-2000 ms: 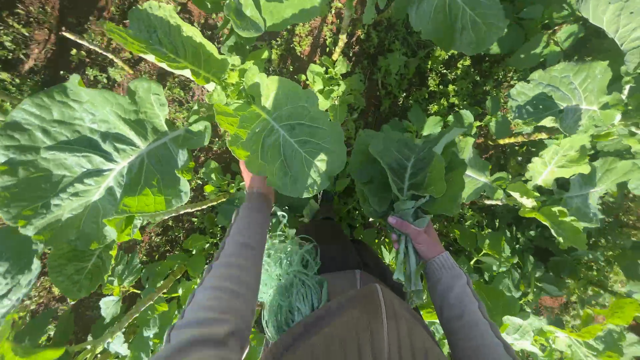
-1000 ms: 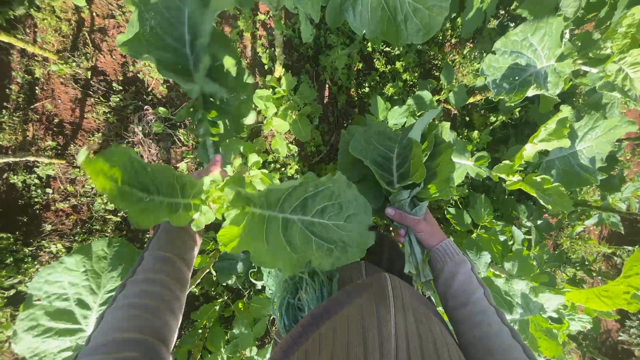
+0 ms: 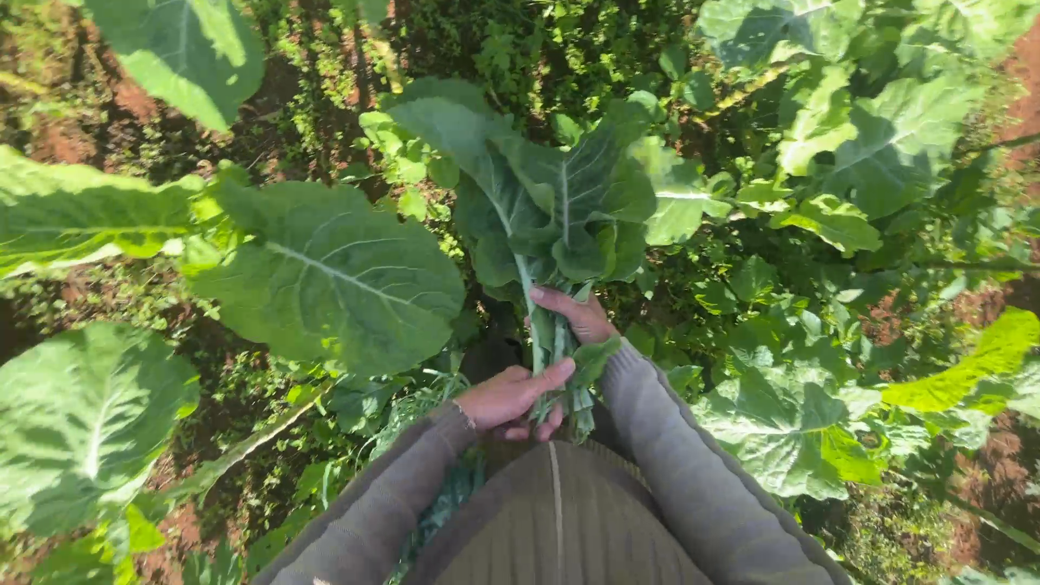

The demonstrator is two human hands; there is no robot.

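Observation:
A bunch of broad green leaves, which look like collard greens (image 3: 569, 195), stands upright in front of my body, blades pointing away and pale stems toward me. My right hand (image 3: 581, 315) is wrapped around the stems just below the blades. Lower down, my left hand (image 3: 520, 398) closes on the stem ends, its thumb lying across them. One long leaf stem (image 3: 528, 305) runs along the bunch's left side between both hands. Part of each hand's fingers is hidden behind the stems. Green stringy material (image 3: 418, 406) hangs by my left forearm.
A growing plant with large leaves (image 3: 333, 276) spreads close on my left, with another broad leaf (image 3: 93, 422) lower left. More leafy plants (image 3: 886, 154) stand on the right. Low weeds and reddish soil (image 3: 130, 97) lie between them.
My left hand has come from the plant on the left, where it was at a leaf one second ago, to the bunch's stems. My right hand has kept hold of the bunch.

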